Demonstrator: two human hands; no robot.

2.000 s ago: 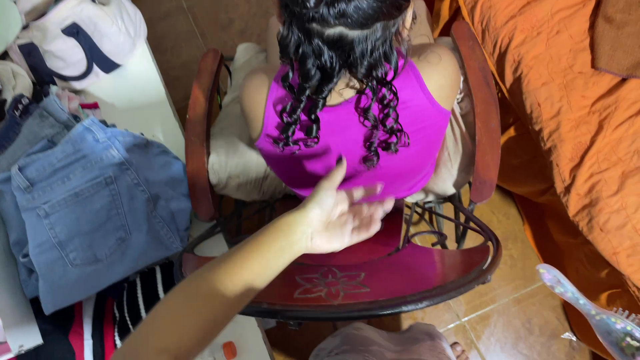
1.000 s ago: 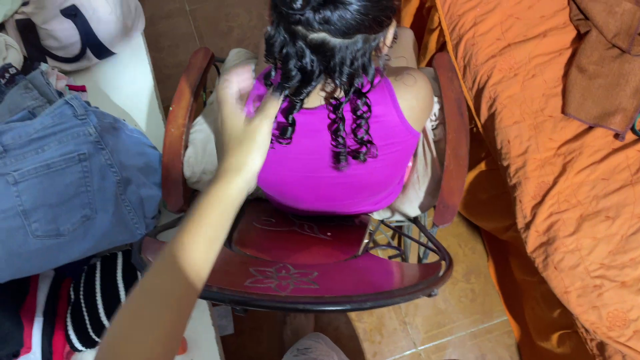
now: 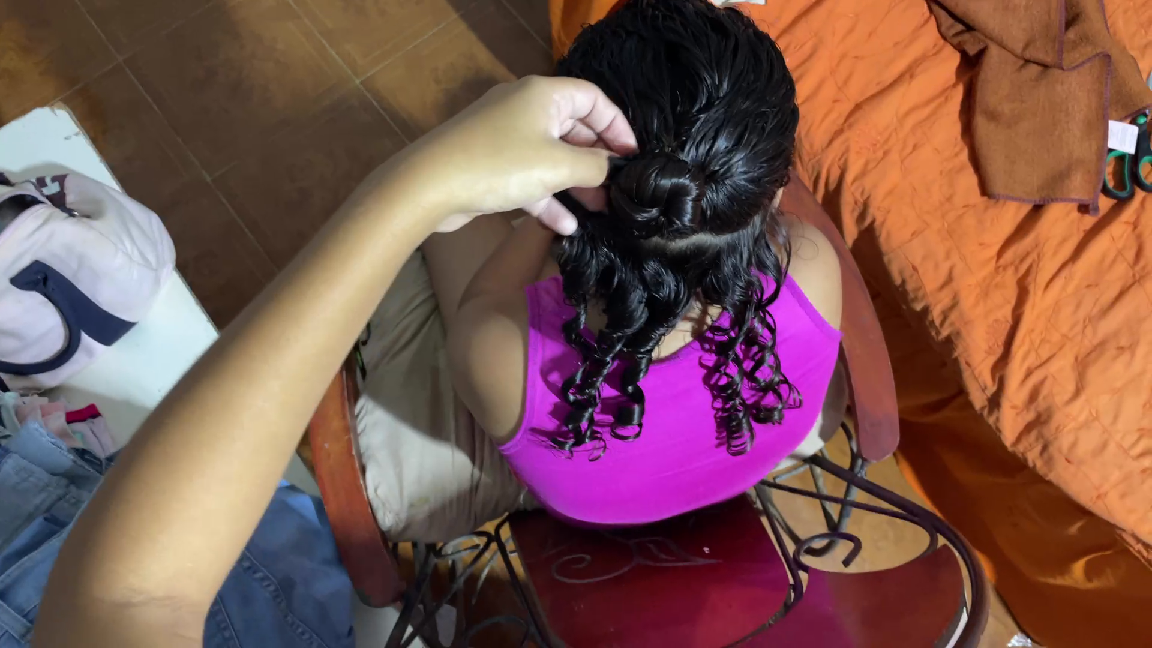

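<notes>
A person in a magenta sleeveless top (image 3: pixel 648 450) sits facing away in a wooden armchair (image 3: pixel 630 585). Their dark, wet-looking hair has a small twisted bun (image 3: pixel 657 193) at the back of the head, with spiral curls (image 3: pixel 594 360) hanging below a parting. My left hand (image 3: pixel 576 148) is at the left side of the bun, fingers bent against the hair; whether they pinch a strand is hidden by the hand and dark hair. My right hand is out of view.
An orange bedspread (image 3: pixel 1017 297) lies at the right, bearing a brown cloth (image 3: pixel 1035 126) and green-handled scissors (image 3: pixel 1120 175). At left, a white surface (image 3: pixel 171 297) holds a pale garment (image 3: pixel 126 234) and folded jeans (image 3: pixel 279 576). Tiled floor (image 3: pixel 234 99) shows beyond.
My left hand has moved from over the person's back, past the left side of the curls, up to the bun. The view has shifted closer to the head.
</notes>
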